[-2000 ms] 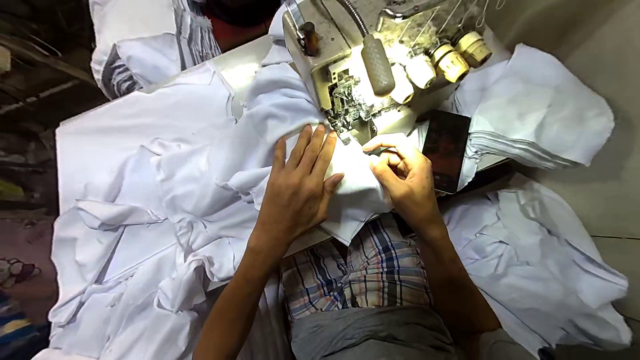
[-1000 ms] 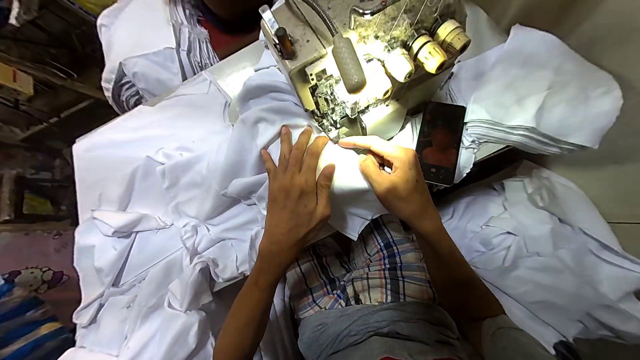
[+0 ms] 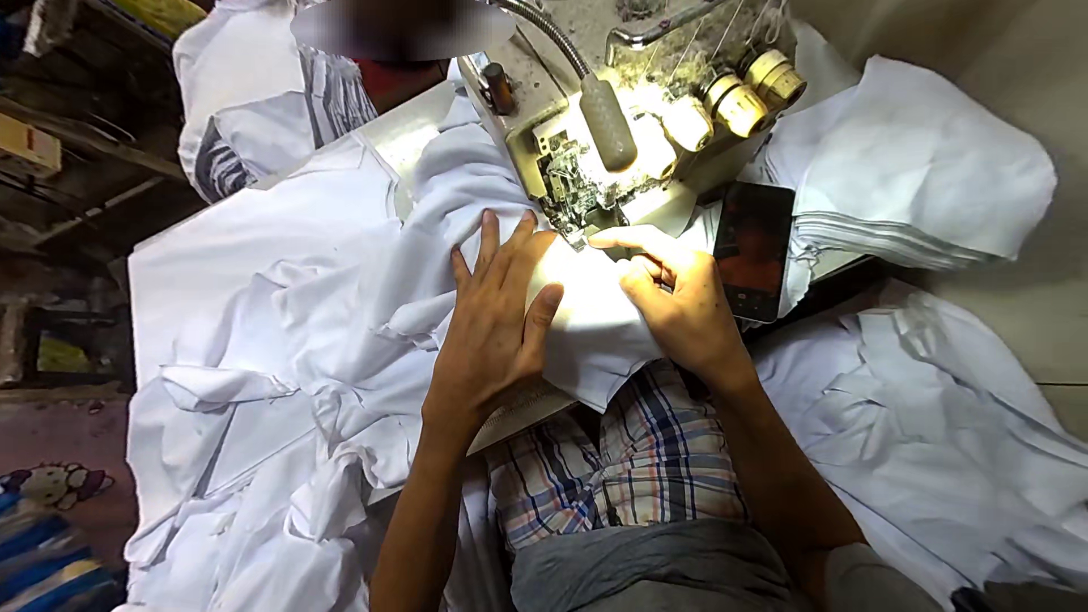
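Observation:
White fabric point(image 3: 586, 340) lies under the needle area of an overlock sewing machine point(image 3: 578, 183), lit by a gooseneck lamp point(image 3: 609, 127). My left hand point(image 3: 497, 319) rests flat on the fabric with its fingers spread, just left of the presser foot. Close to the foot on the right, my right hand point(image 3: 680, 293) has its index finger stretched toward the needle area and its other fingers curled, thumb at the fabric; whether it pinches any cloth is hard to tell. More white cloth point(image 3: 297, 306) spreads in folds to the left.
A smartphone point(image 3: 752, 255) lies right of the machine, beside a stack of white fabric pieces point(image 3: 918, 170). Thread cones point(image 3: 735, 104) stand on the machine. Another fabric stack point(image 3: 255, 102) is at the upper left, near a partly visible person. White cloth point(image 3: 909, 425) is heaped at the lower right.
Since the first frame, my right index finger has gone from bent to stretched out toward the needle area. My left hand stays spread on the fabric.

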